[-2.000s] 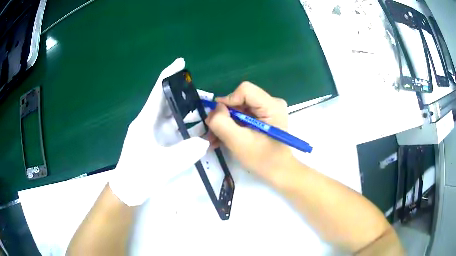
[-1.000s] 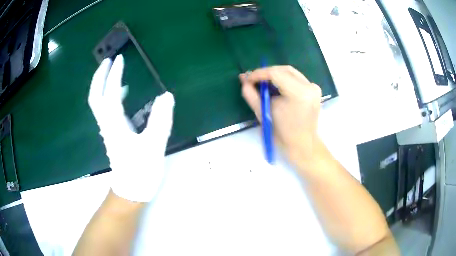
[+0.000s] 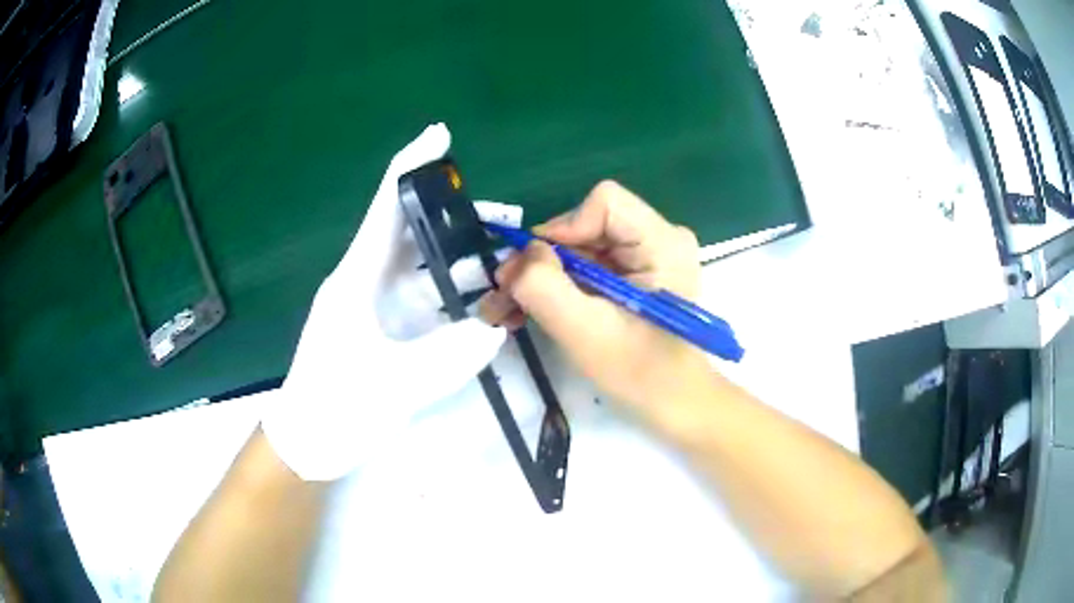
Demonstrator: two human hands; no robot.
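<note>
My left hand (image 3: 365, 342), in a white glove, holds a black phone middle frame (image 3: 506, 412) tilted over the white paper. The frame's solid end is up, with an orange spot, and its open window points down toward me. My bare right hand (image 3: 612, 295) grips a blue pen (image 3: 660, 309). The pen's tip end is at the frame's inner edge near the solid end; the exact tip is hard to see. Some right fingers are against the frame's side. A greyer frame (image 3: 194, 247) lies flat on the green mat at left, with a silvery patch at its near end.
The green mat (image 3: 612, 94) spans the back. White paper (image 3: 141, 483) covers the near edge. A black tray (image 3: 47, 94) is at upper left. A white-grey fixture (image 3: 942, 71) holds two black frames at right, beside a printed sheet (image 3: 872, 165). Dark upright frames (image 3: 972, 436) stand below it.
One second ago my hands were apart over two frames on the mat. Now they are together at one raised frame with the pen against it. The right fixture now shows two frames instead of one.
</note>
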